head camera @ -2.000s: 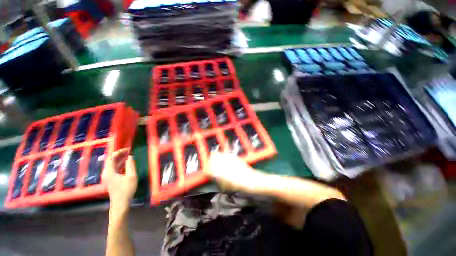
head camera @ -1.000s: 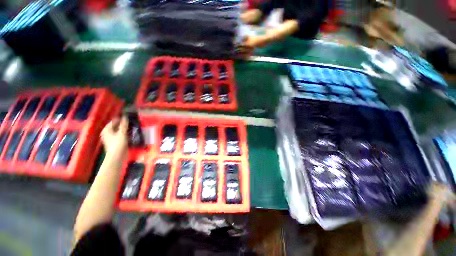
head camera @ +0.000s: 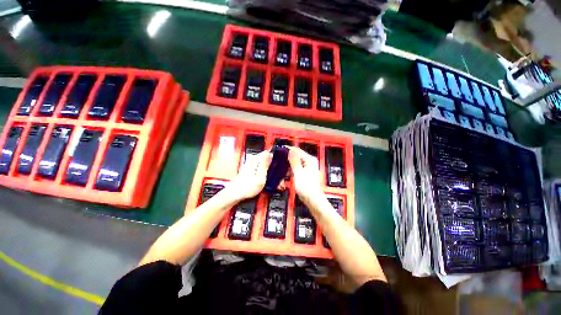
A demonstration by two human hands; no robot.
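My left hand (head camera: 253, 175) and my right hand (head camera: 306, 174) hold one dark, plain phone unit (head camera: 277, 167) between them. It is tilted, above the middle of the red foam tray (head camera: 200, 237) in front of my body. Whether a separate back cover is on it cannot be told. The tray holds open handsets with pale labels, such as one at its upper right (head camera: 334, 166). Its upper left slot (head camera: 226, 154) has no phone and shows a bright white patch. My hands hide part of the middle slots.
A second foam tray (head camera: 275, 111) with handsets lies beyond. Stacked foam trays (head camera: 161, 138) with dark phones stand left. At right is a tall stack of black blister trays (head camera: 489, 203) with white sheet edges. A light-blue-filled tray (head camera: 463, 95) lies behind it.
My left hand has moved right from the tray's upper left corner with the dark unit. My right hand has come from the blister tray stack to meet it over the foam tray. The view has shifted.
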